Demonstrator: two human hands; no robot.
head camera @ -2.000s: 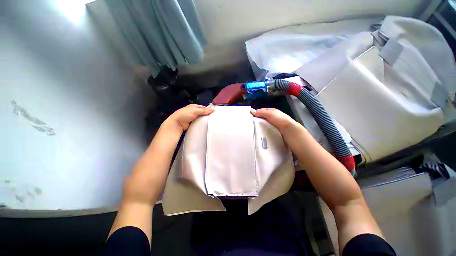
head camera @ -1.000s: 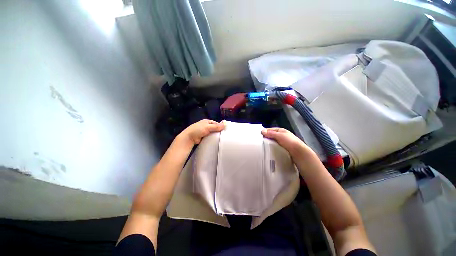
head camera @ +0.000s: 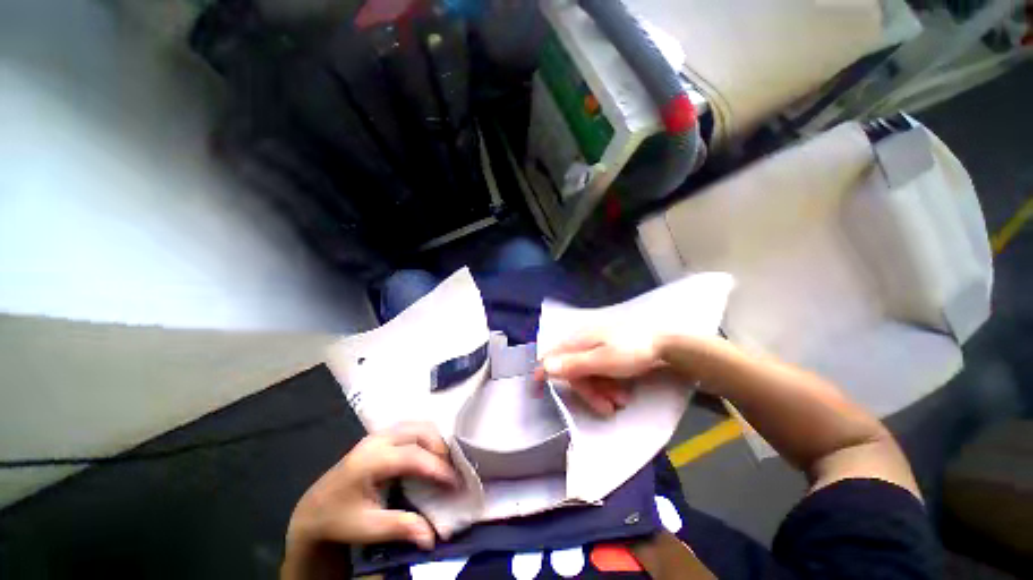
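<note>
A cream sewn cover (head camera: 515, 424) lies over my lap with its inner side up. Its two side flaps spread left and right of a curved center strip. A black label with pale print (head camera: 459, 368) is on the left flap. My left hand (head camera: 391, 487) grips the cover's lower left edge, fingers on top. My right hand (head camera: 600, 368) is at the inner edge of the right flap, fingertips at the seam near the top of the center strip; its fingers are bent and partly blurred.
Stacked cream covers (head camera: 793, 244) lie on a low stand at the right. A white-green box machine (head camera: 578, 125) and a grey ribbed hose with a red band (head camera: 651, 68) are ahead. Black bundles (head camera: 340, 147) are at the upper left. A yellow floor line (head camera: 705, 442) shows at the right.
The view has tilted down. The cover has been turned from its outer side to its inner side and lowered to my lap. Both hands have moved down and changed hold.
</note>
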